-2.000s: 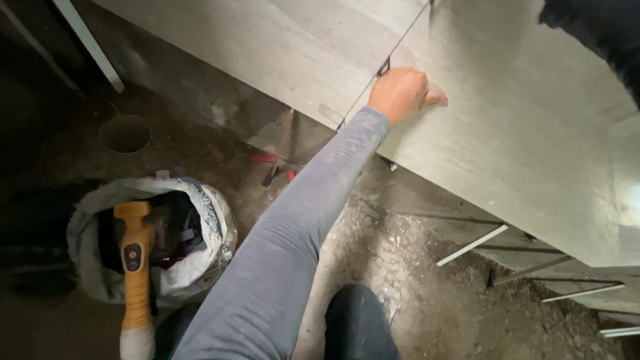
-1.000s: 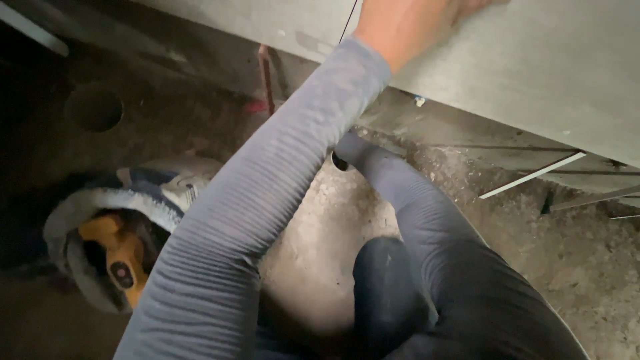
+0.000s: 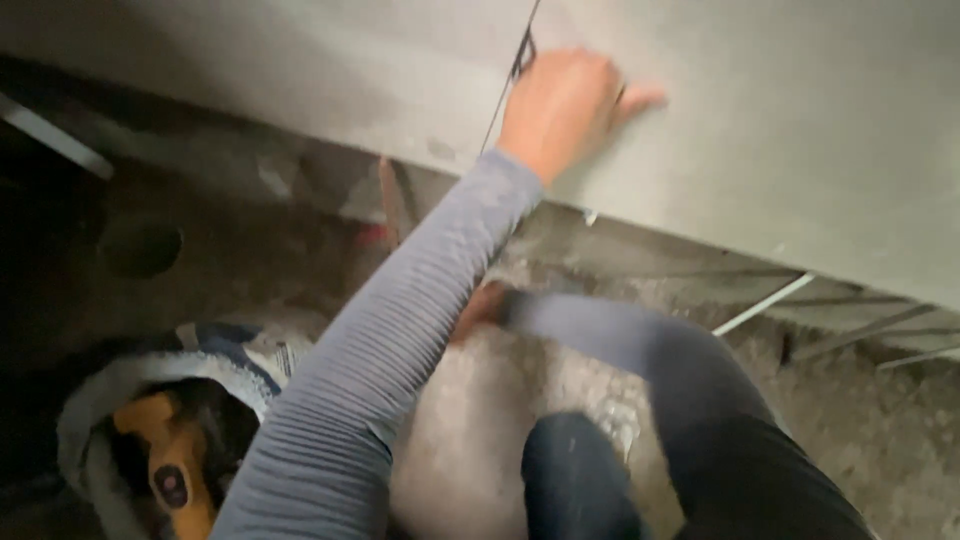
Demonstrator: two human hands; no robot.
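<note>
My left hand (image 3: pixel 562 112) lies on a large grey slab (image 3: pixel 750 150), its fingers turned under and the thumb out to the right. A small dark clip (image 3: pixel 525 56) stands in the thin dark joint beside the knuckles; whether the hand touches it, I cannot tell. Below the slab's edge, my right hand (image 3: pixel 480 311) is blurred and partly hidden behind the left forearm. What its fingers hold, if anything, does not show.
An open sack (image 3: pixel 82 420) with a rolled rim stands at lower left, a yellow-bodied tool (image 3: pixel 176 465) inside it. A round dark hole (image 3: pixel 142 250) shows in the ground. Pale strips, one at right (image 3: pixel 763 304), lean under the slab. My knee (image 3: pixel 574 472) is at bottom centre.
My right arm, absent from the view two seconds ago, now reaches in from the lower right. Its hand, hidden behind the left arm one second ago, shows in part. The view has shifted.
</note>
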